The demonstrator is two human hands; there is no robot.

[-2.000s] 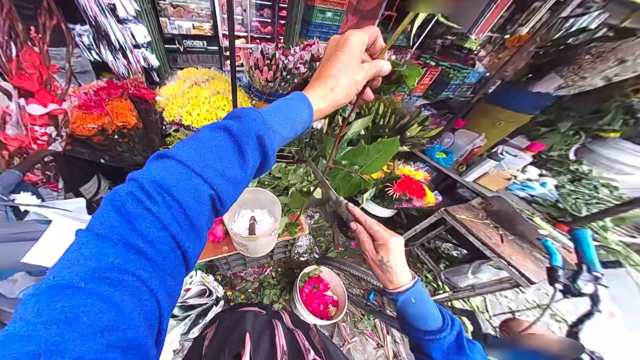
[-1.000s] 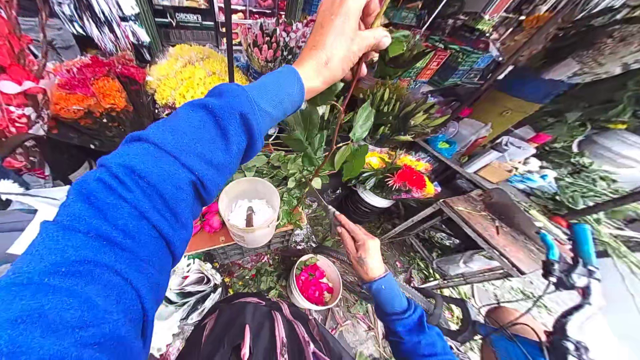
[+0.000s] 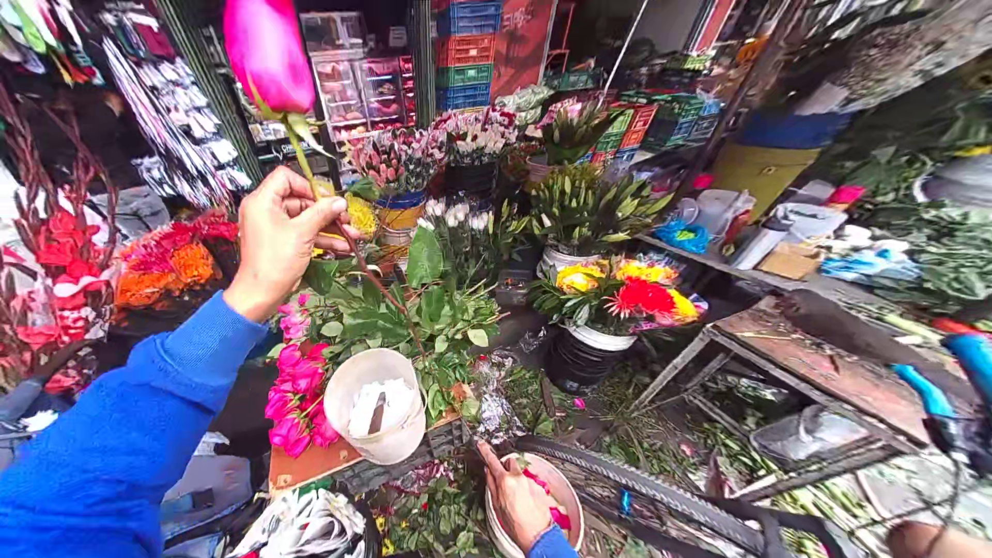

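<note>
My left hand (image 3: pixel 283 232), raised at upper left, pinches the stem of a pink rose (image 3: pixel 271 58). The bloom is above the fingers and the long stem slants down to the right, with a leaf low on it. My right hand (image 3: pixel 515 496) is low, over a white bucket of pink petals (image 3: pixel 573 492). It holds a small knife (image 3: pixel 469 434), whose dark blade points up and left; the handle is mostly hidden. Between the hands, a translucent bucket (image 3: pixel 415 434) with white contents stands beside pink roses (image 3: pixel 298 387) and cut greenery (image 3: pixel 457 310).
Mixed flowers fill a black bucket (image 3: pixel 581 360) at centre right. A wooden table (image 3: pixel 837 364) and a bicycle's handlebar grip (image 3: pixel 926 391) are at the right. A bicycle tyre (image 3: pixel 659 496) crosses below. Stacked crates (image 3: pixel 467 50) stand behind.
My left hand has moved left with the stem, and the pink bloom now shows. The leaves around the stem's middle have thinned out. My right hand is lower, over the petal bucket.
</note>
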